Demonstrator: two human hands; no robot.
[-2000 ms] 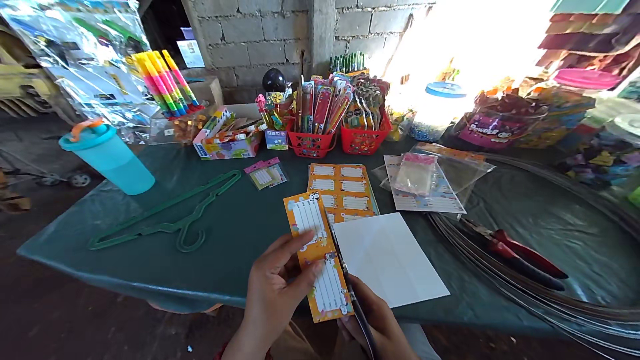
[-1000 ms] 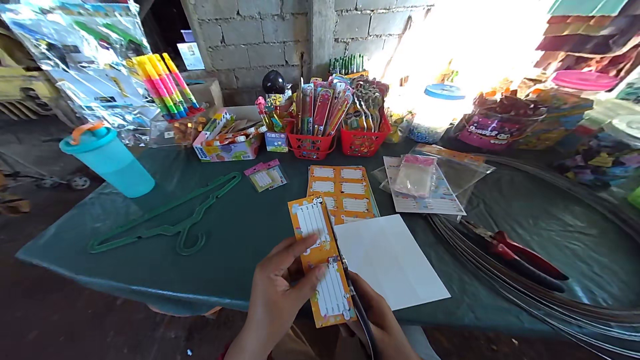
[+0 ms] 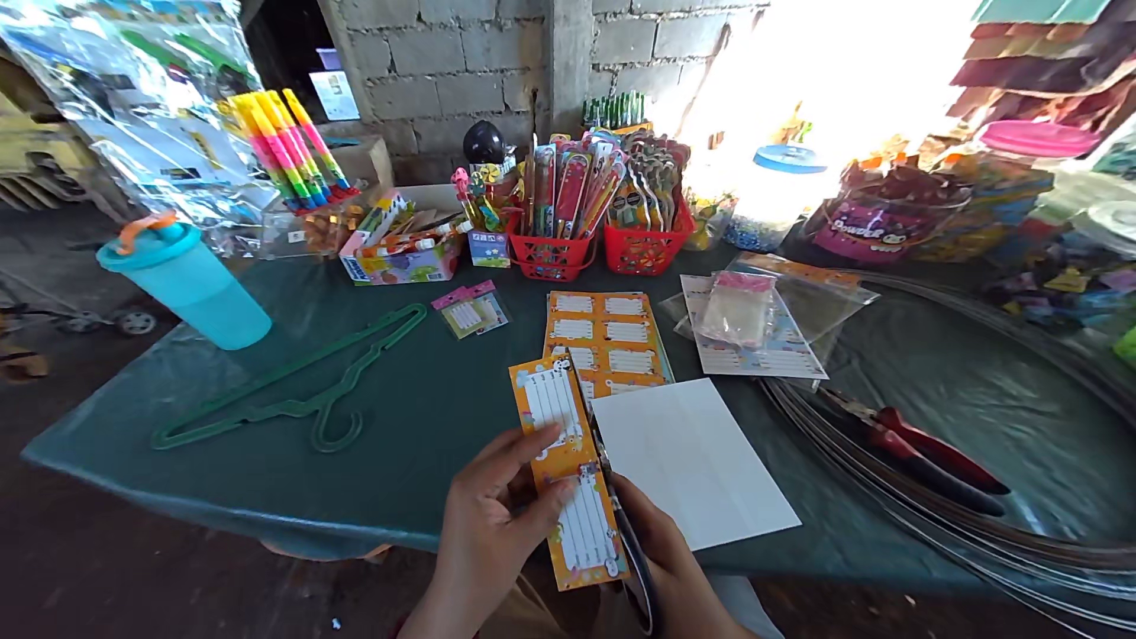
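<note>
My left hand (image 3: pixel 501 515) pinches an orange strip of printed labels (image 3: pixel 568 461) between thumb and fingers. In my right hand (image 3: pixel 666 559) is a pair of scissors (image 3: pixel 635 568) with dark handles; the blades lie along the strip's right edge, partly hidden by it. Just beyond the strip, a stack of orange label sheets (image 3: pixel 626 333) lies on the table. A blank white sheet (image 3: pixel 701 461) rests to the right of the strip, partly under my right hand.
A green plastic hanger (image 3: pixel 293 406) and blue tumbler (image 3: pixel 195 284) are at left. Red baskets (image 3: pixel 550 257) stand at the back. Red-handled pliers (image 3: pixel 932 461) lie on coiled wire (image 3: pixel 852 470) at right, near plastic packets (image 3: pixel 741 311). The table's near edge runs before me.
Both hands keep the strip and scissors in nearly the same place. The strip's upper end stands slightly further left than two seconds ago.
</note>
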